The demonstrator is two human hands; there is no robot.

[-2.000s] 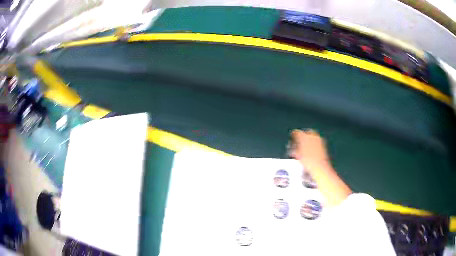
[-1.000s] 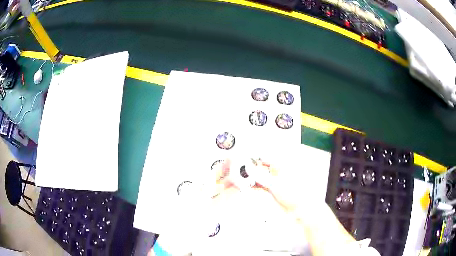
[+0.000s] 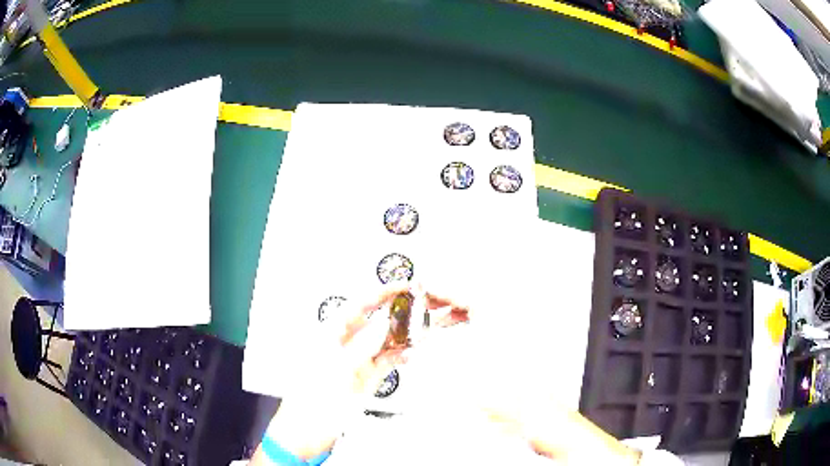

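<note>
My left hand (image 3: 366, 344), with a blue band (image 3: 289, 452) at the wrist, grips a round housing (image 3: 400, 319) tilted on edge, its yellow-brown inside showing. My right hand (image 3: 446, 310) is close beside it on the right, largely washed out by glare. A small dark edge (image 3: 426, 317) shows at its fingertips, probably a thin part seen edge-on. Both hands are over the white sheet (image 3: 318, 182). Round board modules (image 3: 459, 135) lie on the sheet beyond the hands. Another disc (image 3: 387, 382) is partly hidden below my left hand.
A black component tray (image 3: 628, 373) with discs in some pockets stands at right. Another tray (image 3: 218, 391) is at lower left, below a second white sheet (image 3: 146, 218). The green conveyor (image 3: 364, 55) runs behind. A white blower (image 3: 814, 300) stands far right.
The view has shifted slightly. My left hand now shows the housing with its yellow-brown inside. The dark disc seen at my right fingertips now shows only as a thin dark edge.
</note>
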